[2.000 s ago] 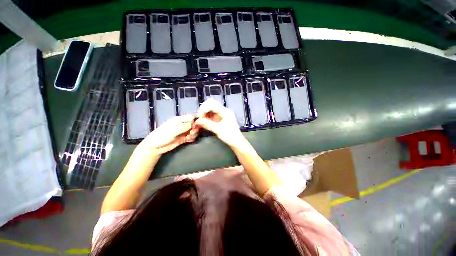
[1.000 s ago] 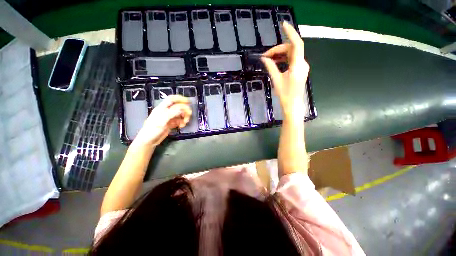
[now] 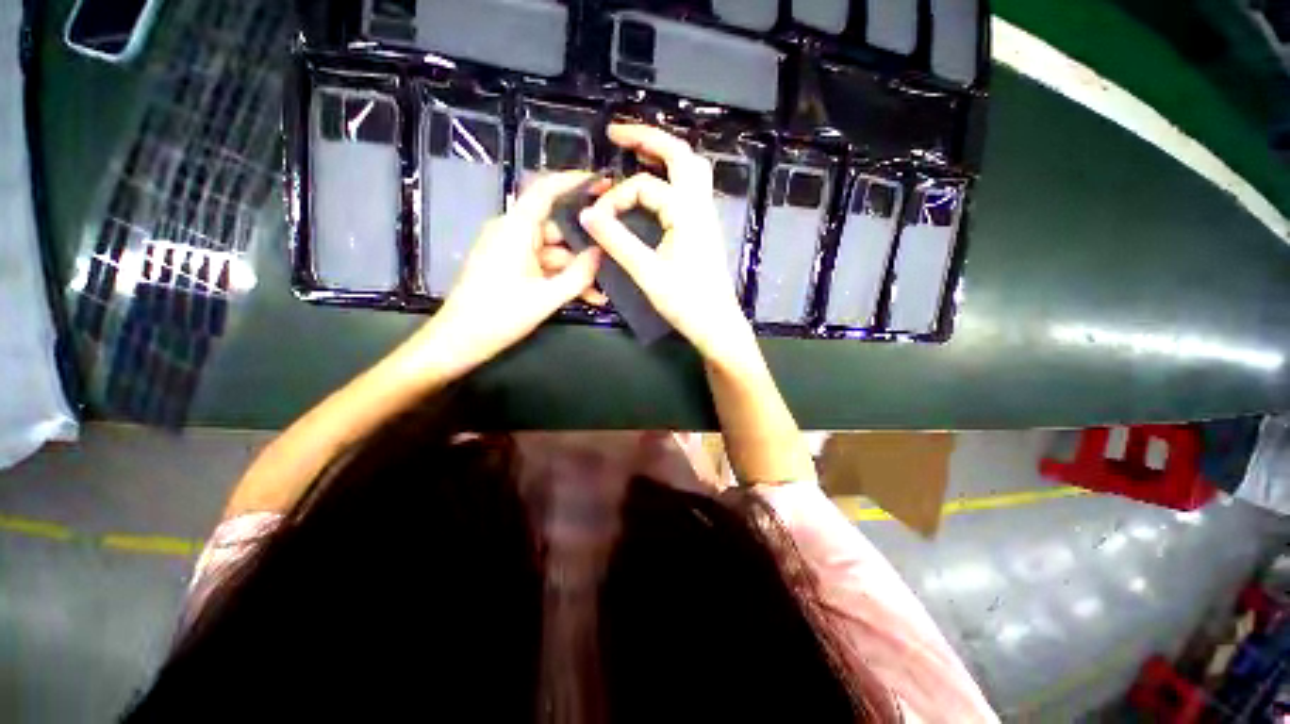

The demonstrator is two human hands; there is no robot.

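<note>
A dark-looking phone case [image 3: 640,300] is held between both hands over the front edge of the black blister tray [image 3: 866,120]. My left hand [image 3: 531,262] grips its left side near the upper end. My right hand [image 3: 672,226] has thumb and index finger pinched at its upper end. Any small piece at the fingertips is too small to tell. Grey translucent cases [image 3: 354,198] lie in the tray's front row. Two more lie sideways in the middle row, and the right middle pocket is empty and glossy black.
A shiny gridded stack of adhesive sheets [image 3: 177,226] lies left of the tray, with a smartphone [image 3: 111,20] at the upper left. White quilted sheet [image 3: 28,283] is at the left edge. Below the bench are a brown cardboard box [image 3: 894,474] and a red stool [image 3: 1139,460].
My right hand has come back from the right middle pocket, which is now empty, and a case is in both hands. The head view has tilted down and moved closer.
</note>
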